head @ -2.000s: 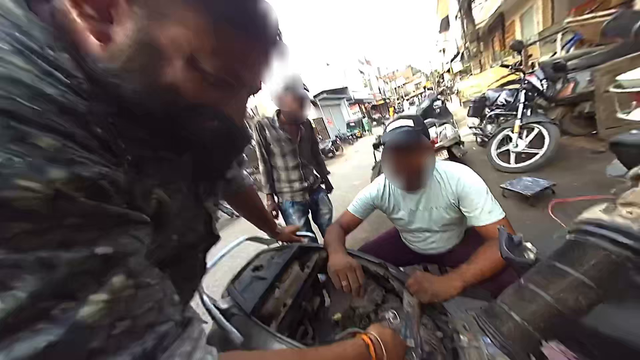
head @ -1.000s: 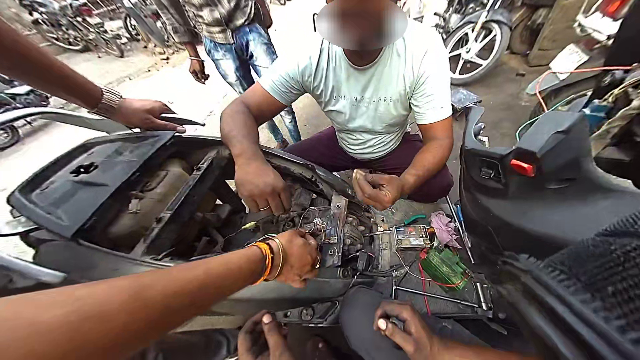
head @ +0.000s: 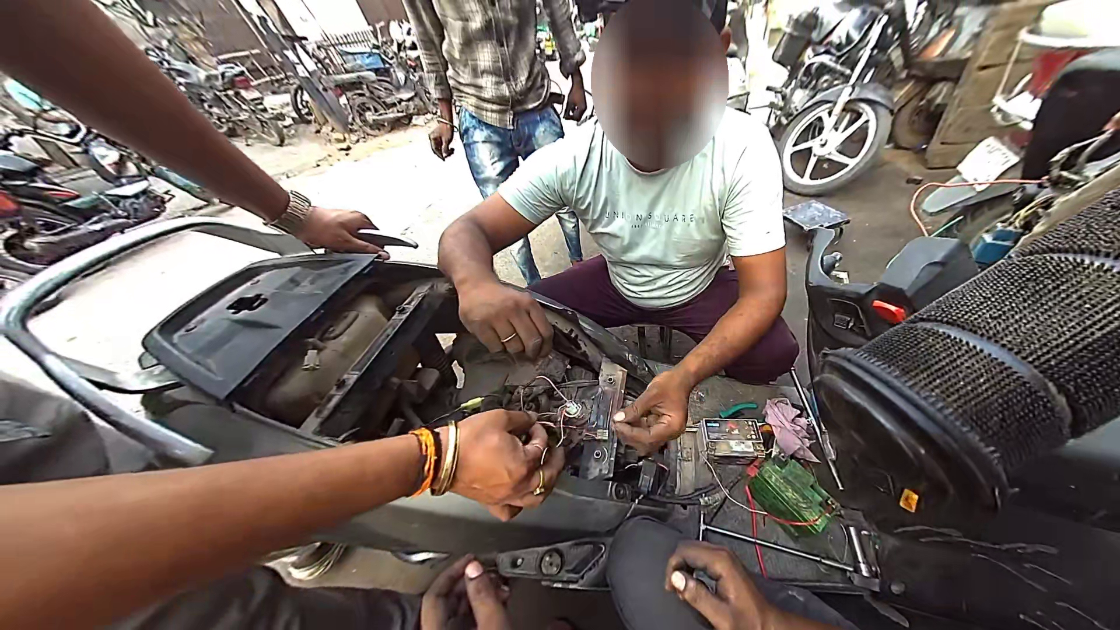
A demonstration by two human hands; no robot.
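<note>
My left hand is at the bottom edge, partly cut off, its thumb and fingers loosely curled with nothing seen in them, near a metal bracket on the scooter's lower side. My right hand rests over a grey-clad knee, fingers half bent around no visible object. Above them, a co-worker's hand with bangles touches thin wires in the opened scooter body. A facing person has one hand over the engine bay and the other pinching at a metal bracket.
On the footboard lie a battery, a green plastic piece, a pink cloth and a metal T-handle wrench. A ribbed black seat is at right. Another hand rests by the rear panel.
The view has swung down from the street onto the scooter, bringing my hands into sight. In the last second, the facing person's hand on the right has moved onto the bracket.
</note>
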